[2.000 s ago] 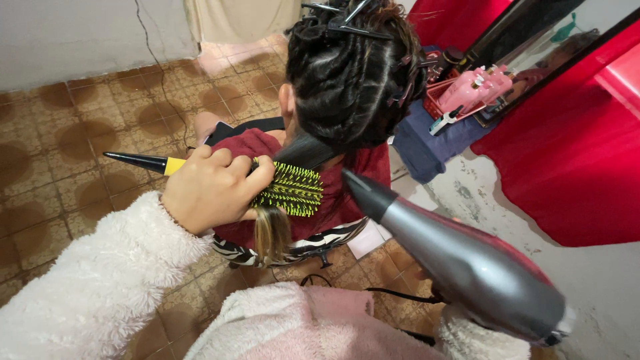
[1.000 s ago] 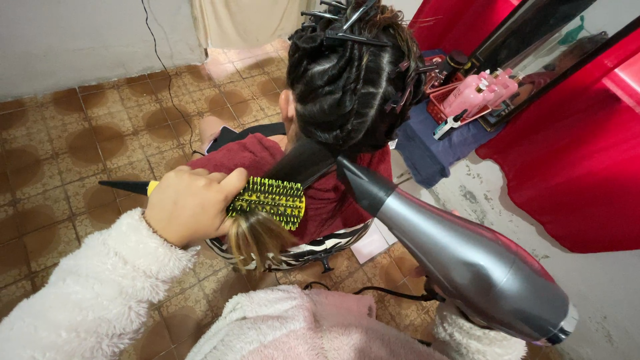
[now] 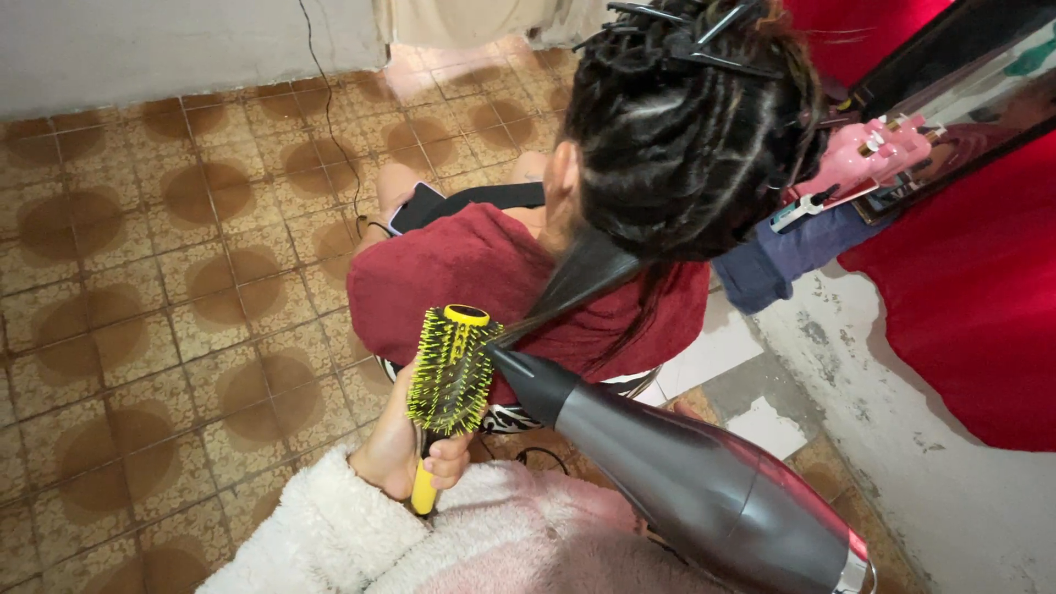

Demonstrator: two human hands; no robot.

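My left hand [image 3: 417,450] is closed round the yellow handle of a round hairbrush [image 3: 454,371], whose bristled barrel points up. A straight section of dark hair [image 3: 582,276] runs from a seated person's head down to the brush. At the brush's right side is the black nozzle of a grey and red hair dryer [image 3: 701,470]. My right hand is almost wholly hidden behind the dryer; only a bit of skin [image 3: 683,410] shows above its body. Metal and dark clips [image 3: 718,45] hold up the rest of the hair [image 3: 676,148]. A dark red towel [image 3: 462,280] covers the person's shoulders.
The person sits on a zebra-patterned chair [image 3: 507,419] and has a phone [image 3: 417,206] in the lap. Pink bottles [image 3: 866,153] stand on a blue cloth [image 3: 763,264] at the right, beside a mirror and a red curtain [image 3: 965,330]. A thin cable [image 3: 330,124] hangs at the wall.
My left hand has moved down toward my body, and the brush has turned from lying sideways to upright. The dryer's nozzle has moved down from near the head to the brush at the hair's lower part.
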